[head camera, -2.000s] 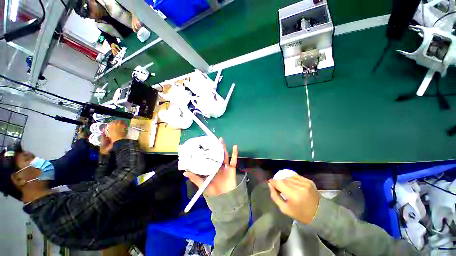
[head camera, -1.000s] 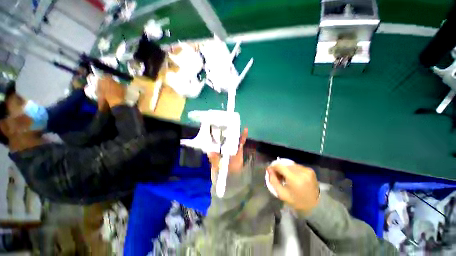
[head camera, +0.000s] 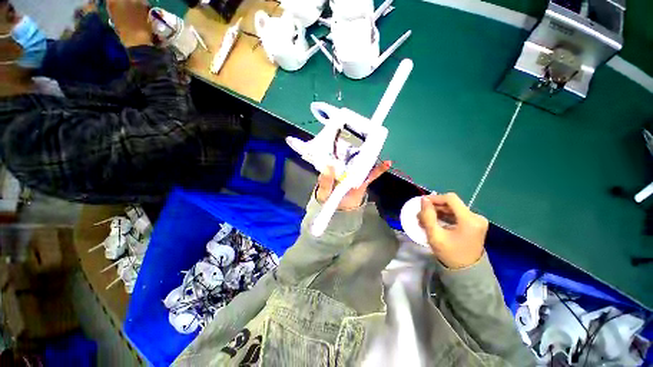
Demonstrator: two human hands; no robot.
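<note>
My left hand point(head camera: 346, 189) holds a white camera housing point(head camera: 331, 147) above my lap at the bench edge. Its open side with wires inside shows, and two flat white antennas point(head camera: 390, 93) stick out, one up and one down. My right hand point(head camera: 458, 231) holds a round white cover point(head camera: 413, 221) between thumb and fingers, to the right of the housing. A thin reddish wire runs between the housing and the cover.
White units point(head camera: 354, 44) stand on the green bench point(head camera: 444, 107) beside brown cardboard point(head camera: 250, 68). A screw feeder point(head camera: 555, 61) is at the upper right. Blue bins point(head camera: 159, 276) of white parts lie lower left and lower right. A person's checked sleeve point(head camera: 93, 129) is at left.
The view has tilted down and shows more of the bins. The housing has turned from its round side to its open side. The cover stays in my right hand.
</note>
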